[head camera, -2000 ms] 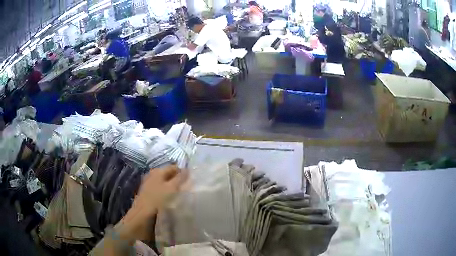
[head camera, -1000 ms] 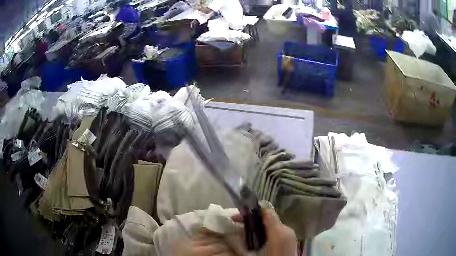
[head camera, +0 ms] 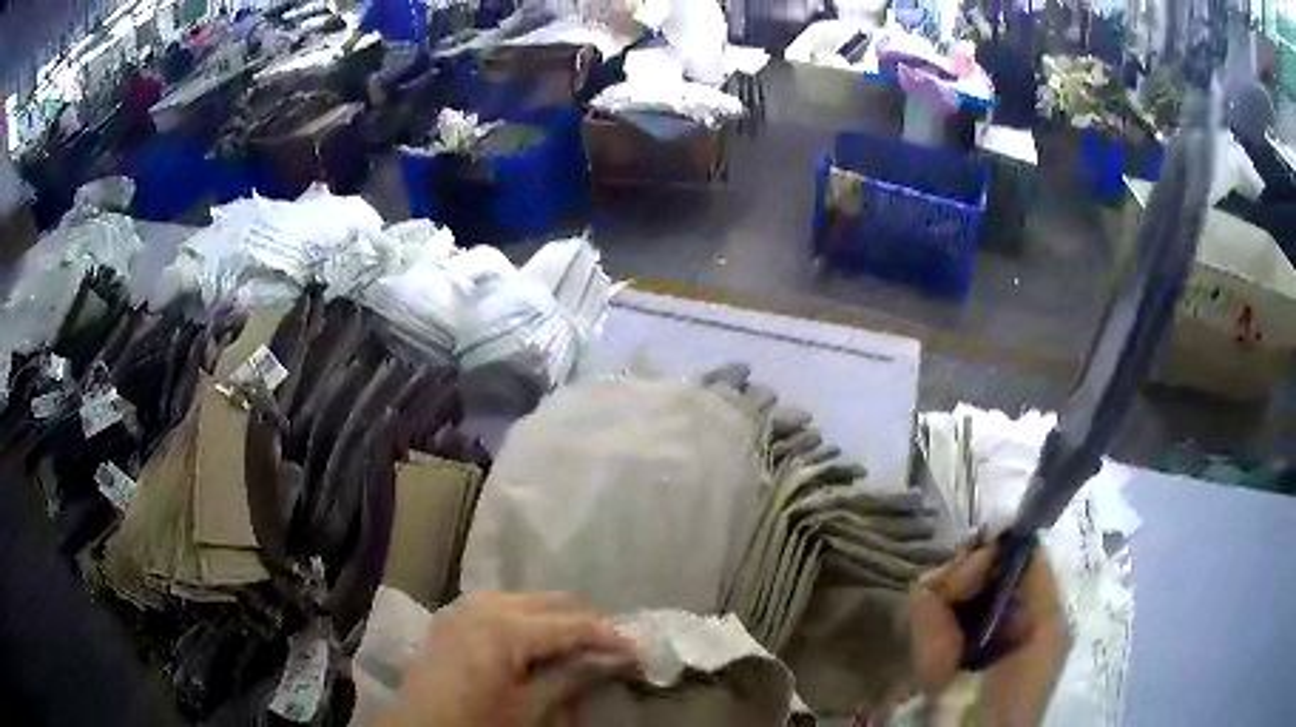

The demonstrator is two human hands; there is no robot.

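Note:
My right hand (head camera: 1002, 625) grips the dark handles of large fabric shears (head camera: 1102, 384), blades pointing up and slightly right, clear of the cloth. My left hand (head camera: 498, 660) lies at the bottom centre on a beige cloth piece (head camera: 704, 646) with a raised, curled edge; its fingertips rest on the cloth, and whether they pinch it is unclear. Behind it is a light beige rounded piece (head camera: 611, 490). A fanned row of olive-brown folded pieces (head camera: 839, 533) adjoins its right side.
Dark brown pieces (head camera: 334, 440) and tan bundles (head camera: 220, 469) with tags stand left. White folded bundles (head camera: 483, 305) lie back left, white pieces (head camera: 995, 455) right of the work. Beyond the pale table (head camera: 1208, 597) are a blue crate (head camera: 898, 220) and a cream bin (head camera: 1222, 313).
The shears have swung from over the beige cloth, pointing up left, to the right, pointing up. My right hand has moved right. My left hand now shows more clearly on the cloth.

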